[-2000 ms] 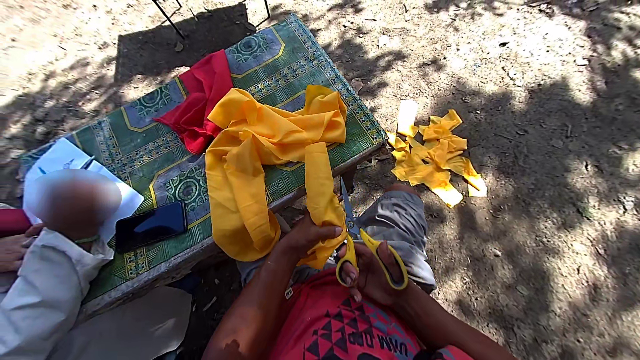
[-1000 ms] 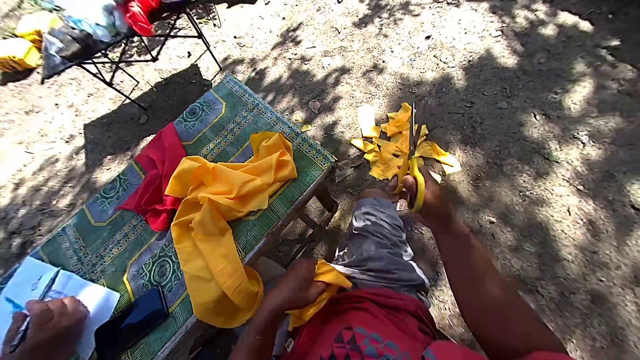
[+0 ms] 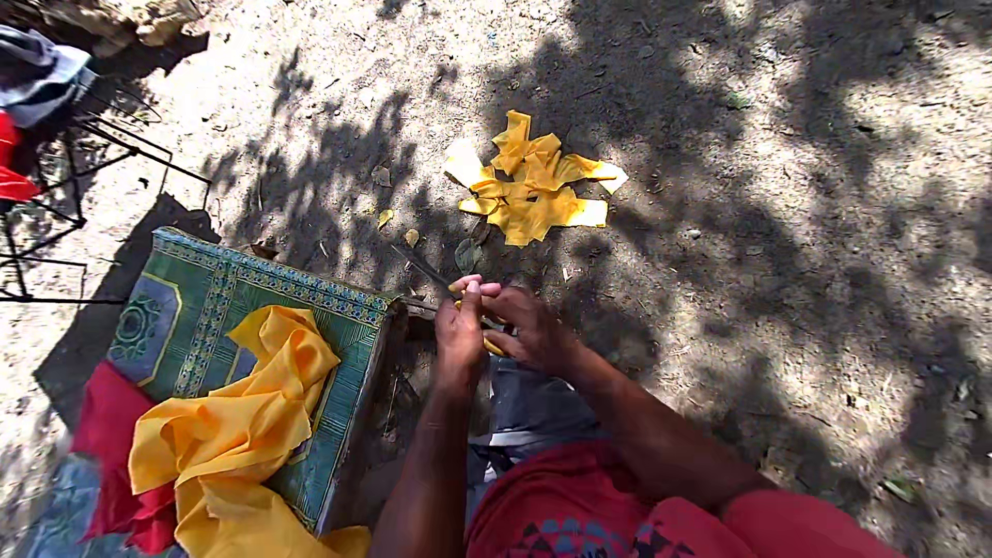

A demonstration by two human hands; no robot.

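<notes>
A pair of scissors with yellow handles [image 3: 494, 346] is between my two hands, its dark blades pointing up and left. My right hand [image 3: 531, 329] is closed around the handles. Touching the scissors near the base of the blades is my left hand [image 3: 463, 325], fingertips meeting those of the right. Cut pieces of yellow cloth [image 3: 535, 186] lie in a loose pile on the ground beyond my hands. To the left, a long crumpled yellow cloth [image 3: 225, 434] rests on the table, partly over a red cloth [image 3: 116, 434].
A low table with a green patterned cover [image 3: 349, 310] stands at the left, its corner close to my left forearm. Farther left is a black metal folding frame [image 3: 85, 225] with bags or cloths on it. Dry leaves [image 3: 468, 254] lie on the dirt ground.
My left hand has let go of the yellow cloth at my lap and come to the scissors. The view has shifted; the other person's hand is out of sight.
</notes>
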